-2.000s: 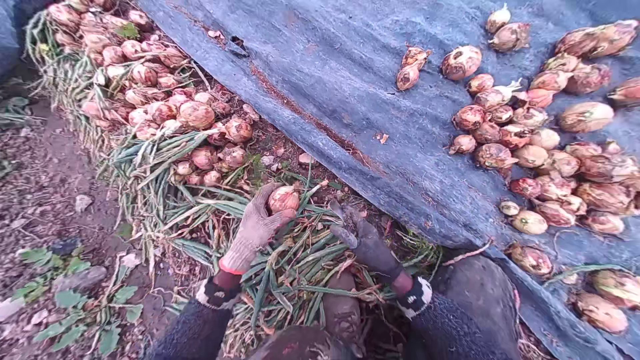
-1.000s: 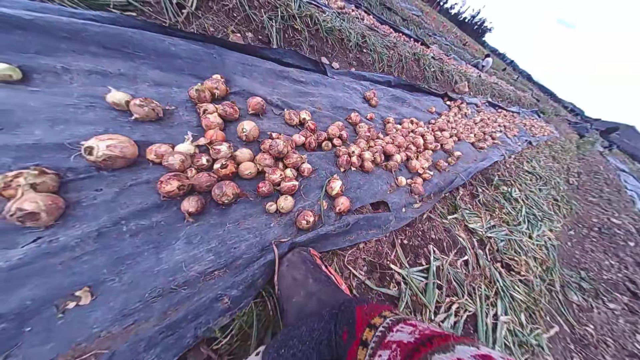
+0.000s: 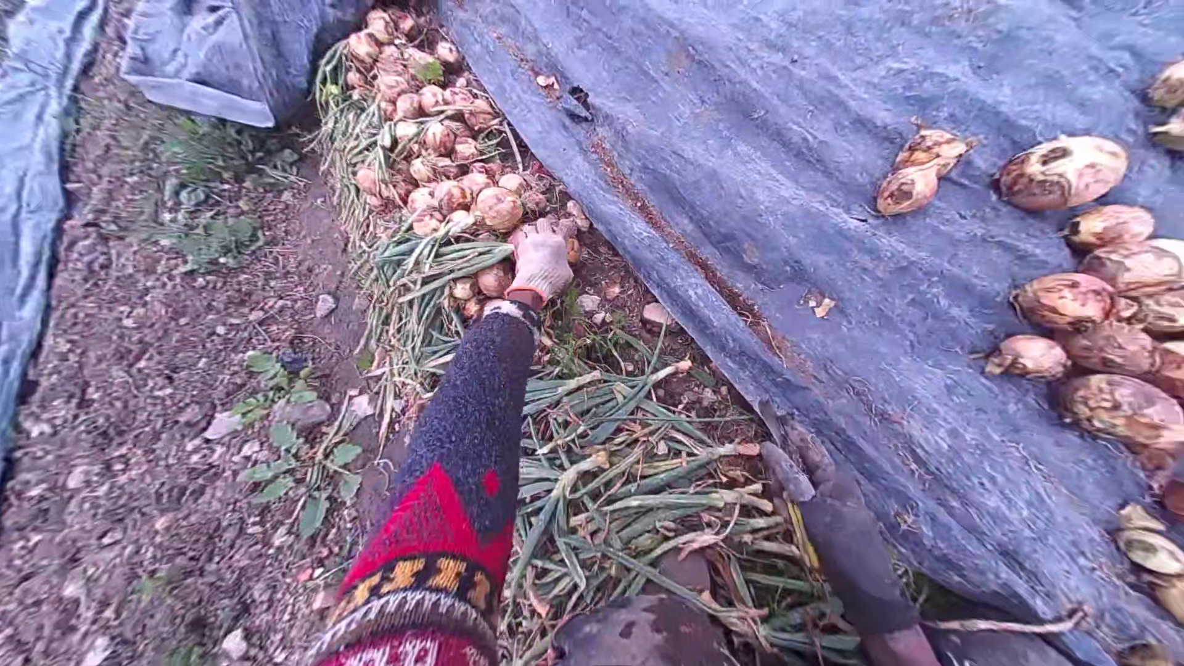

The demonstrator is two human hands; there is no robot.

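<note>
My left hand (image 3: 543,256), in a pale knit glove, reaches out to the near end of a long heap of onions (image 3: 439,139) with their green tops. Its fingers rest on an onion that shows only partly past the glove, so the grip is unclear. My right hand (image 3: 803,467), in a dark glove, is low by the edge of the blue-grey sheet (image 3: 740,185). Something thin and dark shows at its fingers, too blurred to name. Cut onion leaves (image 3: 638,481) lie between my hands and over the ground near my knees.
Loose onions (image 3: 1110,342) lie on the sheet at the right. Stony soil (image 3: 185,416) with small weeds (image 3: 310,462) runs along the left. Another strip of sheeting (image 3: 37,185) borders the far left, and a folded piece (image 3: 213,55) lies at the top.
Two seconds ago my left hand held an onion above the leaves; now it is out at the heap without that onion. The view swung along the sheet and back.
</note>
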